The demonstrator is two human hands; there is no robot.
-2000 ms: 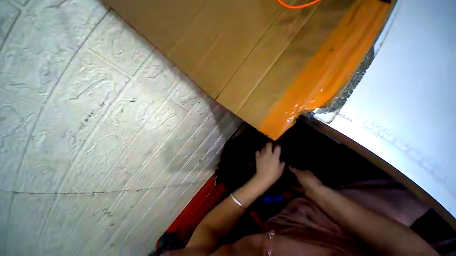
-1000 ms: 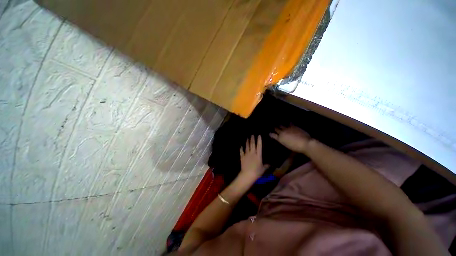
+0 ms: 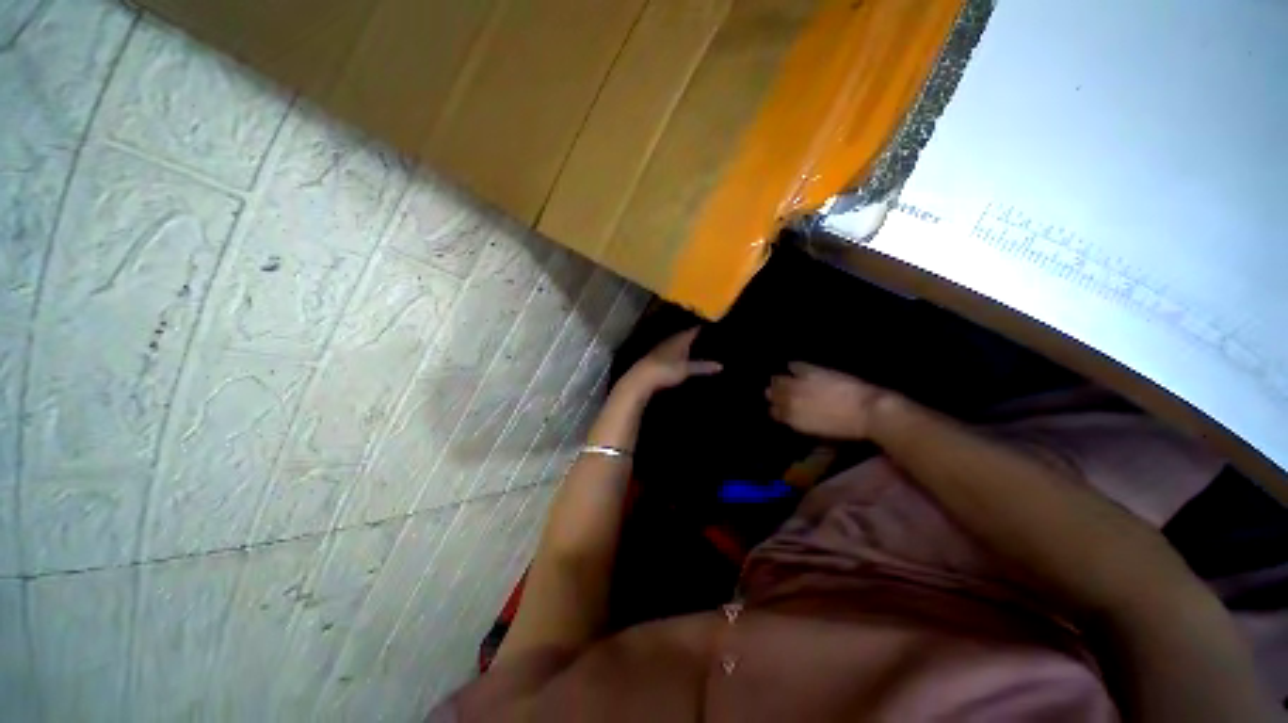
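Observation:
A dark heap, apparently fabric (image 3: 735, 424), lies below the cardboard corner and beside my lap. Its separate pieces cannot be told apart. My left hand (image 3: 671, 365), with a bangle at the wrist, is at the heap's left side, just under the cardboard corner. Its thumb and a finger show apart; the other fingers are hidden. My right hand (image 3: 826, 401) is at the heap's right side with its fingers bent. The dark material makes it unclear whether either hand grips a piece. The hands do not touch.
Brown cardboard (image 3: 495, 127) with an orange-taped edge (image 3: 833, 127) juts over the heap. The white tabletop (image 3: 1130, 156) with a printed ruler scale is at the upper right. A white brick-patterned wall (image 3: 254, 381) is at the left. A blue item (image 3: 753, 492) lies near my lap.
My left hand has moved up and left, towards the cardboard corner, and its spread fingers no longer all show. My right hand's fingers are more bent. The red item by my left arm is mostly covered.

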